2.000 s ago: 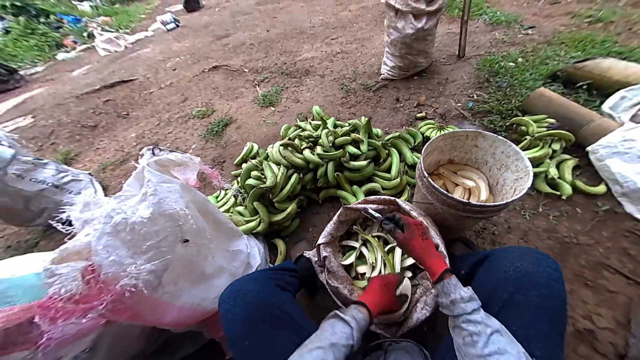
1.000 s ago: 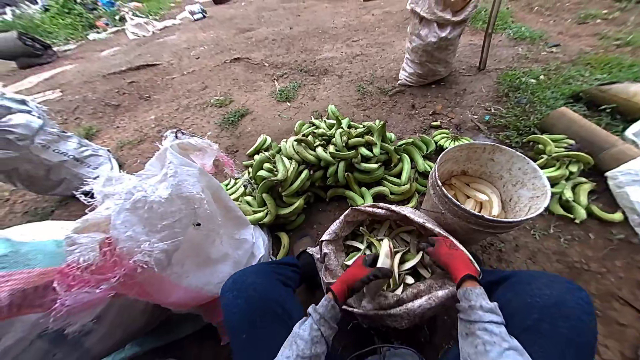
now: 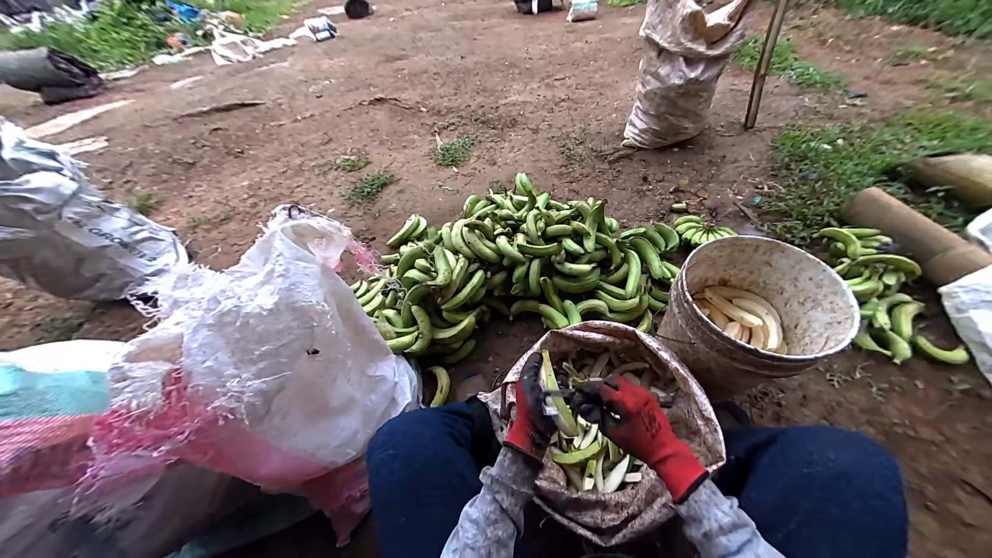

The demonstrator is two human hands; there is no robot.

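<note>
Both my hands wear red and black gloves above an open woven sack (image 3: 620, 519) between my knees. My left hand (image 3: 533, 407) holds a partly peeled green plantain or banana (image 3: 559, 399) upright. My right hand (image 3: 626, 411) grips a small dark tool (image 3: 577, 394), which meets the fruit; its exact kind cannot be told. Peel strips (image 3: 593, 457) lie in the sack below. Just beyond and to the right, a dirty bucket (image 3: 821, 314) holds peeled pale fruits (image 3: 744, 314).
A heap of green plantains or bananas (image 3: 527, 263) lies on the soil ahead, with more (image 3: 891, 294) right of the bucket. Torn woven sacks (image 3: 294, 349) crowd my left side. A filled sack (image 3: 678, 77) stands farther back beside a thin pole (image 3: 765, 66).
One second ago both hands were down at the peels in the sack. Now they are close together, raised around a green fruit and the tool.
</note>
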